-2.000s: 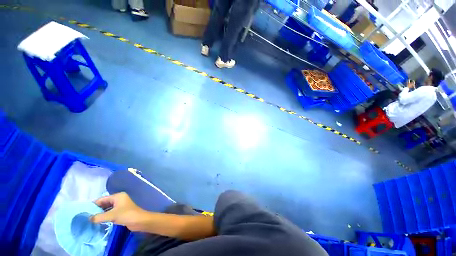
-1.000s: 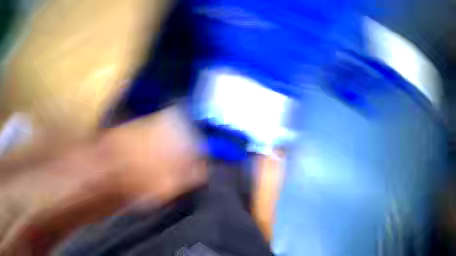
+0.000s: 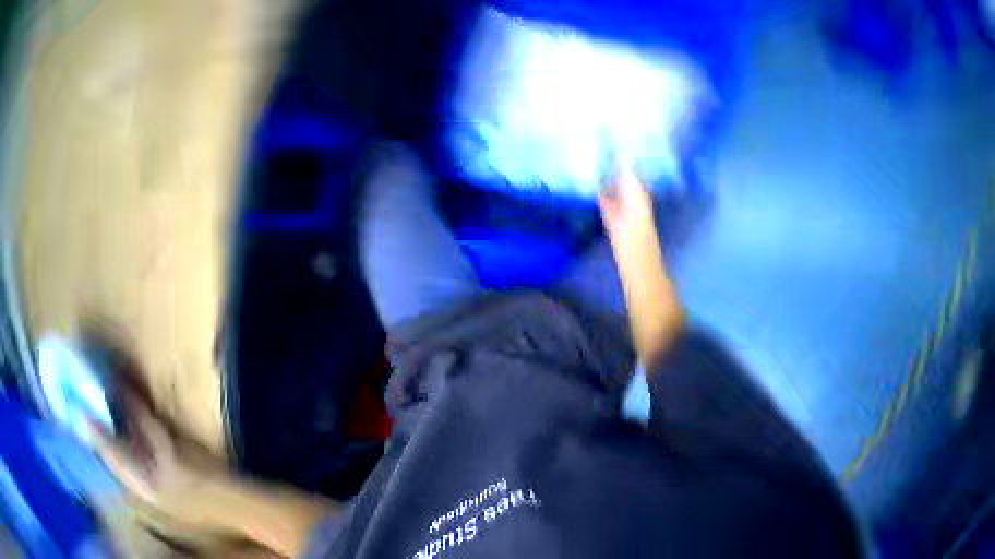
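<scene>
The picture is blurred. A blue tote (image 3: 480, 202) with a bright white lining (image 3: 535, 98) stands beyond the knees at the top middle. My right hand (image 3: 624, 199) reaches over its near side; its fingers are too blurred to tell whether they hold anything, and pieces in the tote cannot be made out. My left hand (image 3: 136, 448) is at the lower left, on the bench side. A pale blue-white piece (image 3: 74, 384) lies at or just beyond its fingers; whether they grip it cannot be told.
The tan bench top (image 3: 131, 207) runs down the left side. A blue bin or tote edge (image 3: 38, 470) shows at the lower left corner. Dark space and blue objects lie under the bench. Blue floor (image 3: 796, 251) with a yellowish tape line (image 3: 927, 360) is on the right.
The view has swung from the floor and stool to the bench and my lap. The hand earlier holding a pale blue hat-shaped piece over the tote now shows no clear piece. My left hand has come into view.
</scene>
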